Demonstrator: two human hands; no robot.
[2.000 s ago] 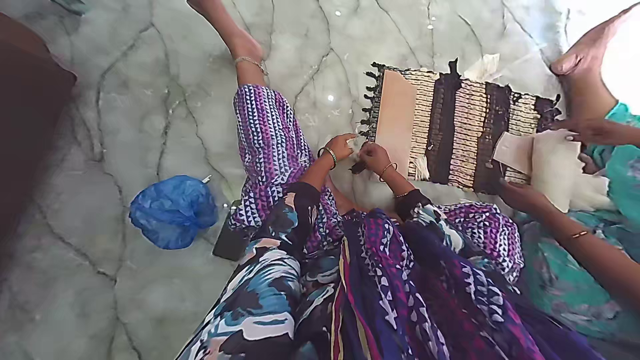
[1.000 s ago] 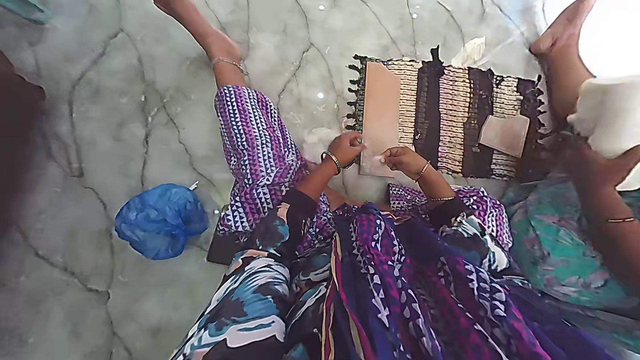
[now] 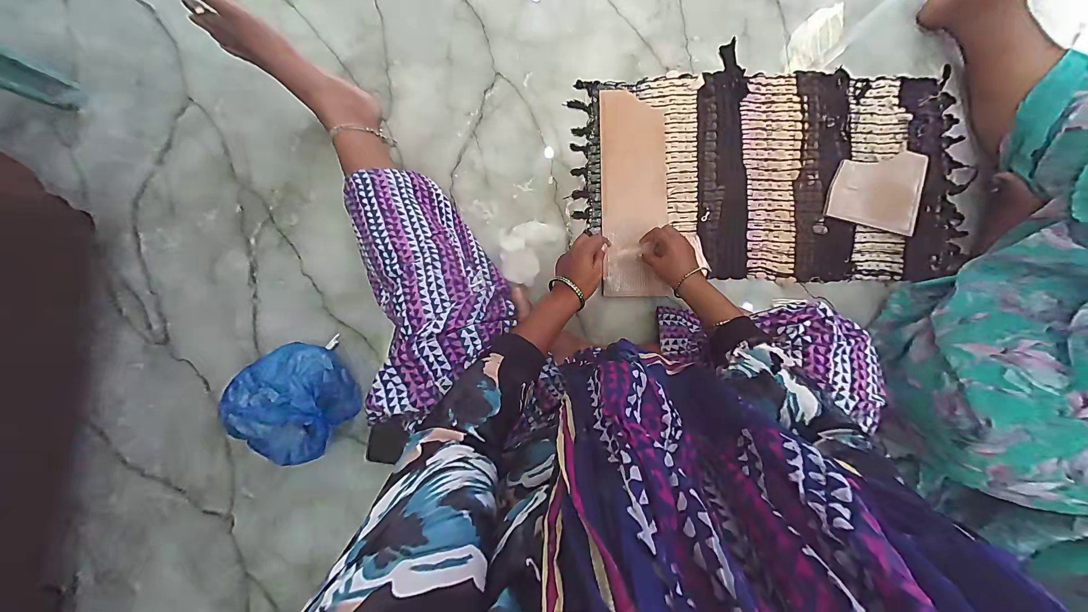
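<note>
A long tan board [image 3: 633,170], probably cardboard, lies along the left side of a striped woven mat [image 3: 769,170], its near end past the mat's edge. At the board's left edge is my left hand [image 3: 583,263], fingers bent; whether it grips anything is unclear. My right hand [image 3: 670,255] is over the board's right side, thumb and finger pinched on thin whitish material [image 3: 626,248] that spans toward the left fingertips. A smaller tan piece with a notched edge [image 3: 878,192] rests on the mat's right part.
A blue plastic bag [image 3: 291,403] sits on the marbled floor at left, near a dark flat object [image 3: 387,442] beside my leg. Another person's leg [image 3: 990,76] and green patterned clothing [image 3: 1003,365] are at right. A pale translucent scrap [image 3: 816,36] lies beyond the mat.
My hands have moved from the mat's lower left corner onto the board's near end. The other person's hands have left the mat and are out of view; the smaller piece stays on it.
</note>
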